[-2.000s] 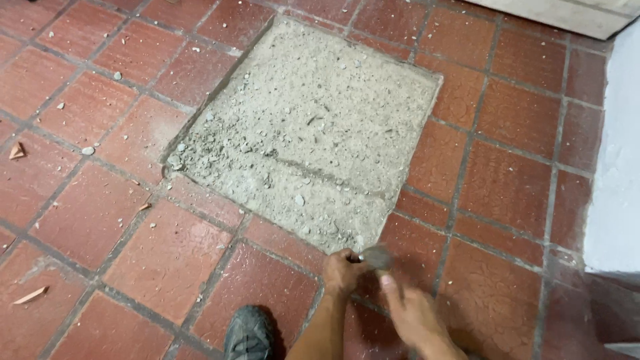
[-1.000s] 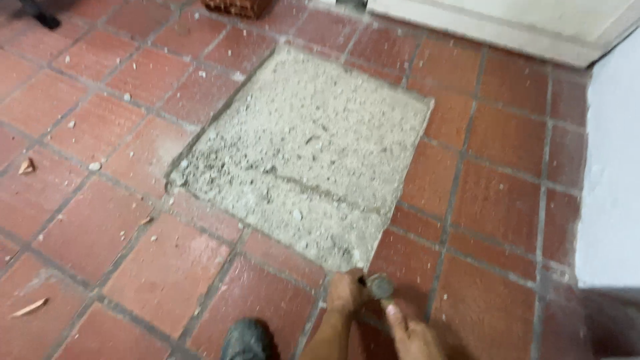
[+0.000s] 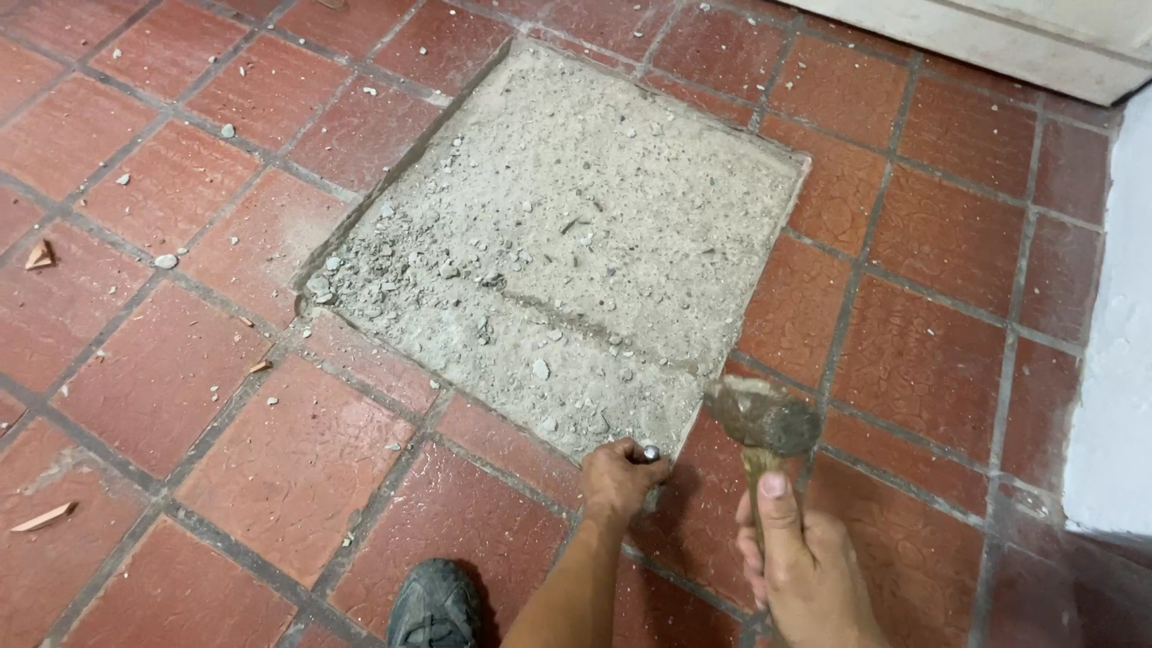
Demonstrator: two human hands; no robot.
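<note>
My left hand [image 3: 621,477] grips a chisel [image 3: 651,453], of which only the round metal end shows above the fingers. It is at the near corner of a recessed square of bare mortar [image 3: 630,207] in the tiled floor. My fingers hide the rest of the tool. To its right, my right hand [image 3: 796,549] is closed around the wooden handle of a hammer [image 3: 765,416] with a heavy, worn metal head. The hammer head hangs above the recess's right edge and the tile beside it, apart from the chisel. Loose mortar crumbs [image 3: 378,261] lie thickest at the recess's left corner.
Red clay tiles [image 3: 297,459] with grey joints surround the recess. Tile splinters [image 3: 43,517] and small mortar bits lie at the left. A shoe [image 3: 435,603] rests at the bottom. A white wall [image 3: 1111,333] stands at the right, a pale panel [image 3: 1017,45] at the upper right.
The hammer head, close beside the left hand in the earlier frames, is now farther from it, up and to the right. The left hand remains at the recess's near corner.
</note>
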